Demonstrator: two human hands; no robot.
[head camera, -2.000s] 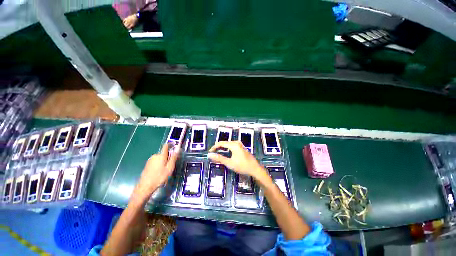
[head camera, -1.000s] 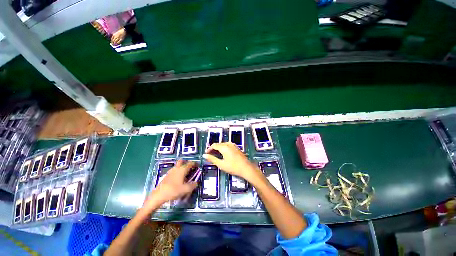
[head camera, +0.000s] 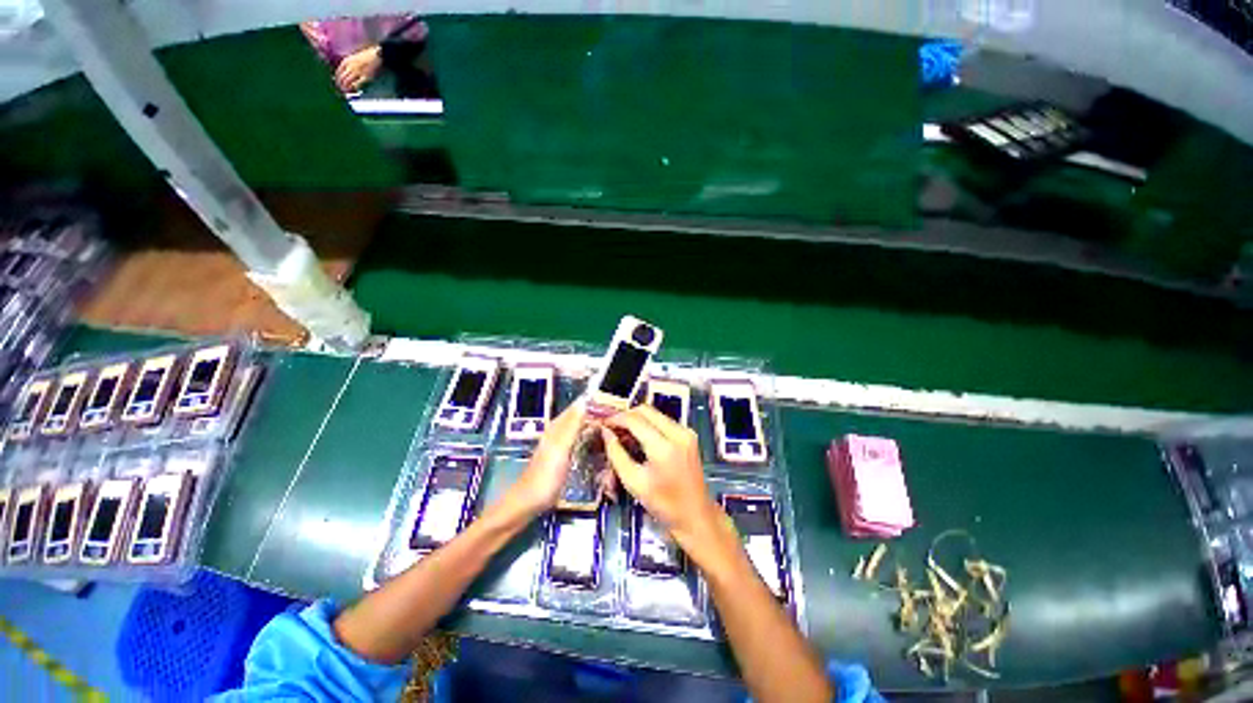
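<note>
An open flip phone (head camera: 627, 368) stands out above the clear blister tray (head camera: 511, 566), its white upper half with a dark screen and round dark spot at the top. My left hand (head camera: 557, 460) holds its lower half. My right hand (head camera: 651, 464) has its fingertips on the lower half, which the fingers partly hide; whether it holds a keypad cannot be told. Closed phones (head camera: 738, 420) fill the far row. Phones with larger dark screens (head camera: 448, 500) lie in the near row, with one pocket without a phone left of my hands.
A pink keypad stack (head camera: 870, 485) stands right of the tray, with curled tan strips (head camera: 948, 604) nearer me. A neighbouring full tray (head camera: 206, 460) lies left. A pale post (head camera: 206, 179) rises at the back left. A blue stool (head camera: 193, 639) is below. Another person's hand (head camera: 360, 66) shows at the top left.
The flip phone now shows open and raised between my hands. My left hand has moved from the near row to it, and my right hand has come in beside it.
</note>
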